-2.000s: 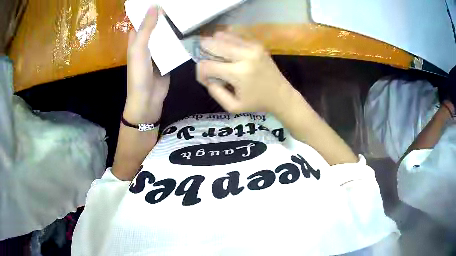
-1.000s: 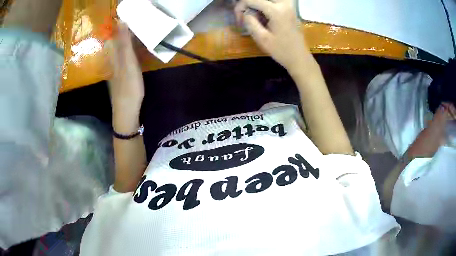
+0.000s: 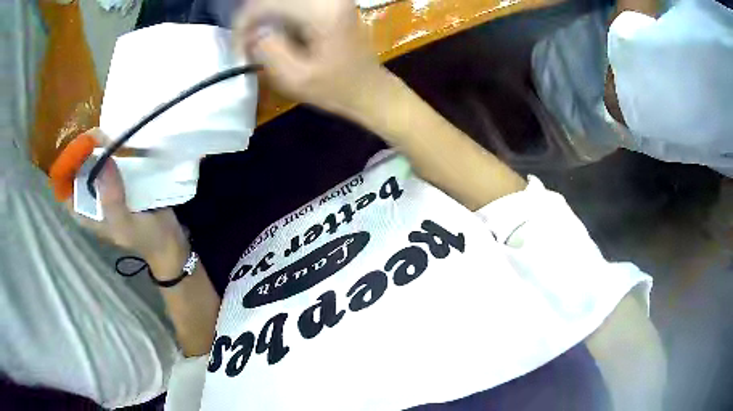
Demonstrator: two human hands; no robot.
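Note:
A white security camera (image 3: 181, 92) is held tilted above the table edge at the upper left. Its smaller mounting bracket (image 3: 161, 183) is gripped by my left hand (image 3: 133, 221), with an orange finger cot (image 3: 74, 164) on one finger. The black pigtail cable (image 3: 173, 103) comes out of the bracket and arcs across the housing to my right hand (image 3: 301, 60). My right hand is blurred and closed around the cable's far end. Whether it also holds a cloth is hidden. The lens side does not show.
The shiny orange-brown tabletop (image 3: 410, 26) runs along the top. A person's pale sleeve and clothing (image 3: 679, 80) are at the right. Pale grey fabric (image 3: 60, 297) hangs close at the left, beside my left forearm.
The view has shifted and turned. The camera is now held lower and turned, with its bracket toward me. My right hand was apart from the camera and now has the cable end.

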